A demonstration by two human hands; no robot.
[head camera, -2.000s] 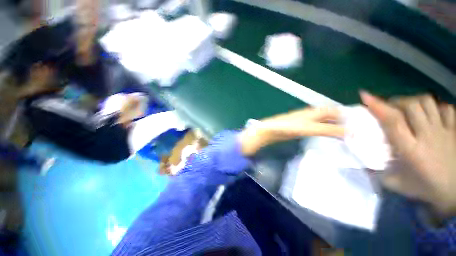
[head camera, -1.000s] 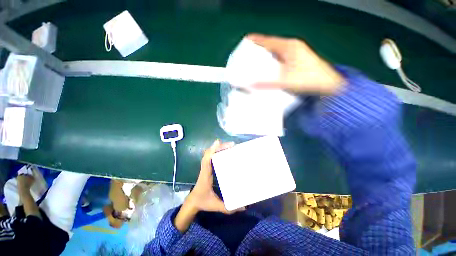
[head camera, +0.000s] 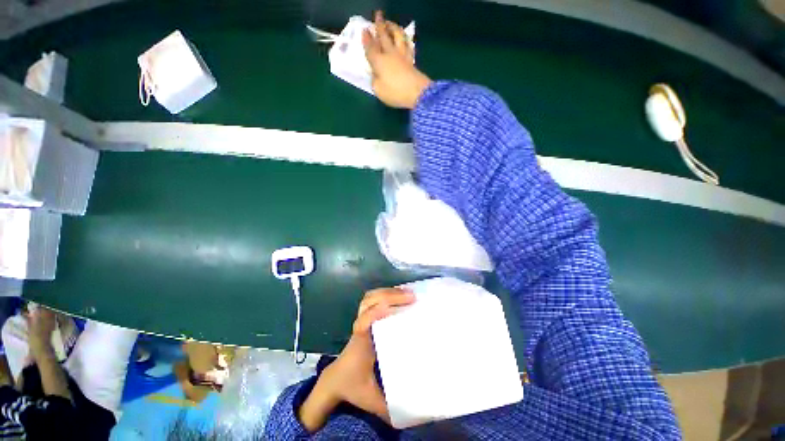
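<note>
My right hand (head camera: 392,62) is stretched over the metal rail and rests on a small white box (head camera: 351,57) with a loop sticking out at its left. My left hand (head camera: 355,364) grips the left side of a rounded white square stack (head camera: 448,353) at the near bench edge. White sleeves (head camera: 430,231) in a clear crinkled bag lie just beyond the stack, partly hidden by my right sleeve. A small white display unit (head camera: 293,263) with a dark window and a cable lies left of the stack.
Beyond the pale rail (head camera: 250,143) are another white box (head camera: 177,72) with a loop and a white corded product (head camera: 666,115) at right. White boxes (head camera: 62,172) are massed at left. Another person's arm (head camera: 45,349) shows lower left. A brown carton (head camera: 695,405) stands lower right.
My right hand has moved from above the sleeves to the far side of the rail, with the white box now under it. My left hand and the stack have shifted slightly nearer.
</note>
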